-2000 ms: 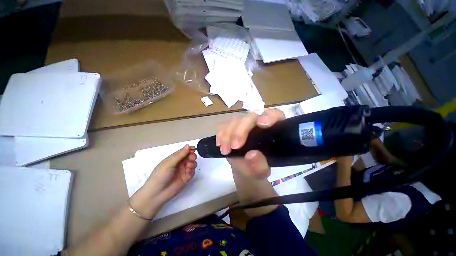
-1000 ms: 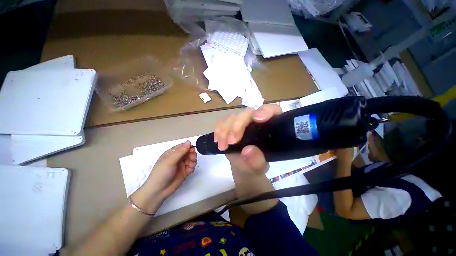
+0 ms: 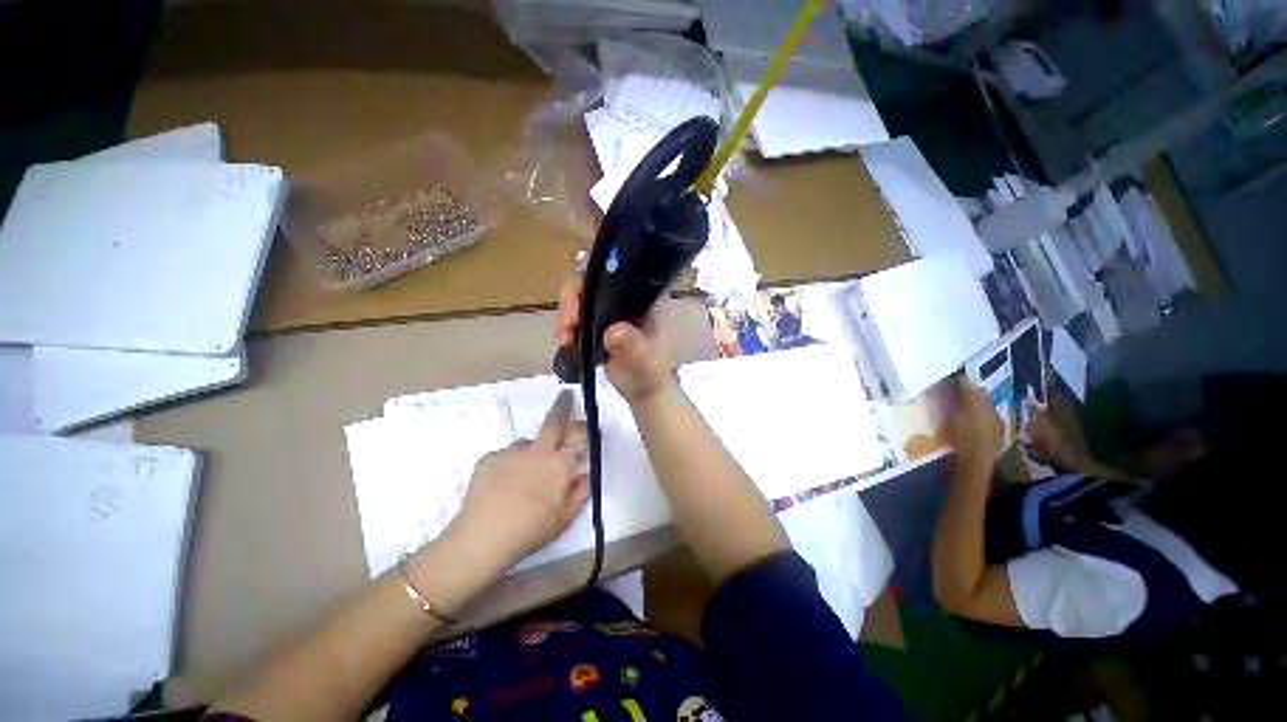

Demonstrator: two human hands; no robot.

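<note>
A black electric screwdriver (image 3: pixel 638 268) stands upright but tilted, its narrow end down over a flat white panel (image 3: pixel 762 416) on the bench. My right hand (image 3: pixel 607 346) is closed around its lower part. The bit's tip and what it touches are too small to make out. My left hand (image 3: pixel 529 487) lies low over the panel, index finger pointing at the screwdriver's narrow end. Whether its fingertips hold a screw cannot be seen. The black cord hangs down in front of my hands.
White panels (image 3: pixel 141 261) are stacked at the left. A clear tray of screws (image 3: pixel 395 237) and loose white sheets (image 3: pixel 656 99) lie behind. A yellow cord (image 3: pixel 769 78) rises from the screwdriver. Printed sheets (image 3: pixel 762 325) lie behind the panel. Another person's arm (image 3: pixel 967 508) is at the right.
The screwdriver has swung from lying sideways to upright, narrow end down, with my right hand still around it. My left hand's fingers have left its tip and reach over the panel. The yellow cord now shows.
</note>
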